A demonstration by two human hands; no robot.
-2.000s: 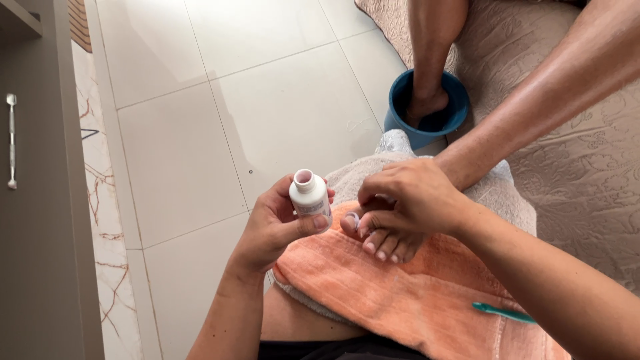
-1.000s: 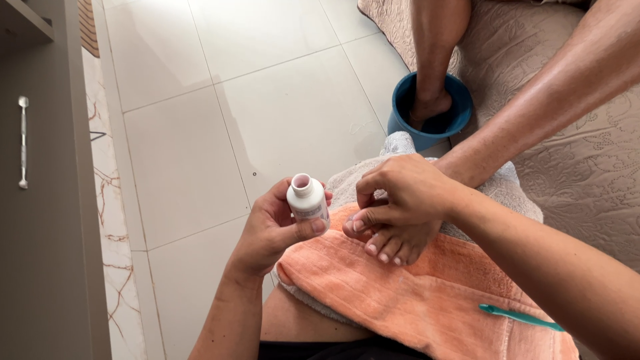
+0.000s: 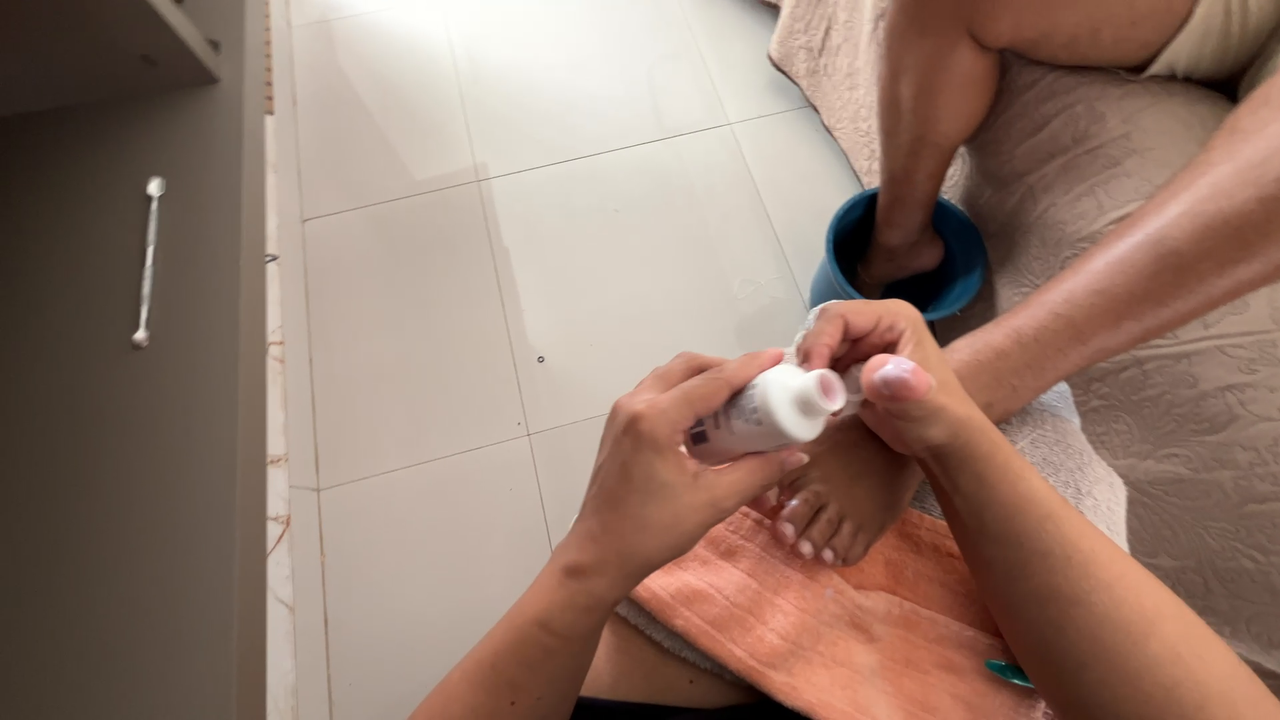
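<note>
My left hand [image 3: 665, 455] is closed round a white plastic bottle [image 3: 765, 415] that bears writing; its open mouth is tilted toward my right hand. My right hand [image 3: 890, 375] is raised above the other person's foot [image 3: 850, 490], thumb up, with something whitish and partly hidden between its fingers, perhaps cotton. A whitish smear shows on the thumb. The foot rests on an orange towel [image 3: 830, 620], toes toward me. A green tool handle [image 3: 1008, 673] lies on the towel, partly hidden by my right forearm.
The person's other foot is in a blue bucket [image 3: 835, 260] on the tiled floor [image 3: 640, 240]. A light towel [image 3: 1065, 465] lies under the leg, beside a beige quilted cover [image 3: 1180, 400]. At left, a double-ended metal tool [image 3: 149, 262] rests on a dark furniture surface [image 3: 110, 500].
My right hand has lifted off the toes, its thumb now raised. My left hand has brought the bottle close to it and tipped it from nearly upright. The view has shifted.
</note>
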